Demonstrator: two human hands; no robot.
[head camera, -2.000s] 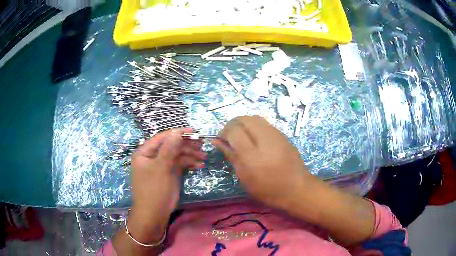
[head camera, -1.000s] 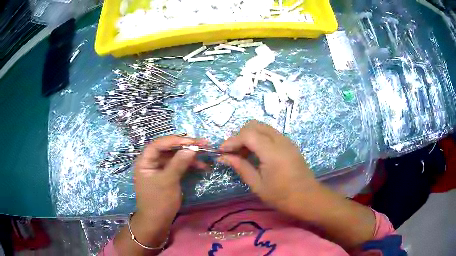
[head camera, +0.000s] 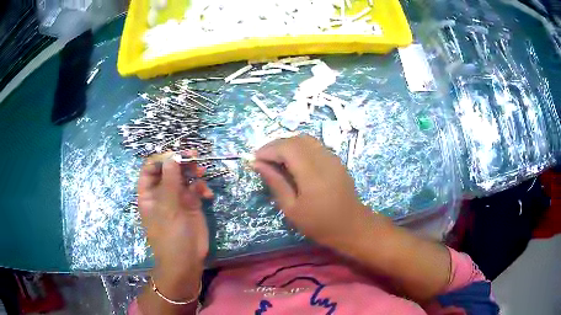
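Observation:
My left hand (head camera: 175, 197) pinches one end of a thin metal rod (head camera: 212, 159), with a small whitish part at its fingertips. My right hand (head camera: 307, 184) pinches the rod's other end, and the rod spans the gap between both hands. The rod pile (head camera: 166, 126) lies just beyond my left hand. Loose white heads (head camera: 297, 112) and white sleeves (head camera: 264, 107) lie on the crinkled clear sheet beyond my right hand. The part inside my right fingertips is hidden.
A yellow parts tray (head camera: 264, 50) full of white pieces stands at the far side. A white card (head camera: 417, 67) and clear blister trays (head camera: 507, 129) lie at the right. A green bit (head camera: 424, 123) lies on the sheet. A dark flat rectangle (head camera: 72, 77) lies far left.
My hands have moved apart, my left hand to the left, and more of the rod shows between them. Both hands are a little farther up the picture than a second ago.

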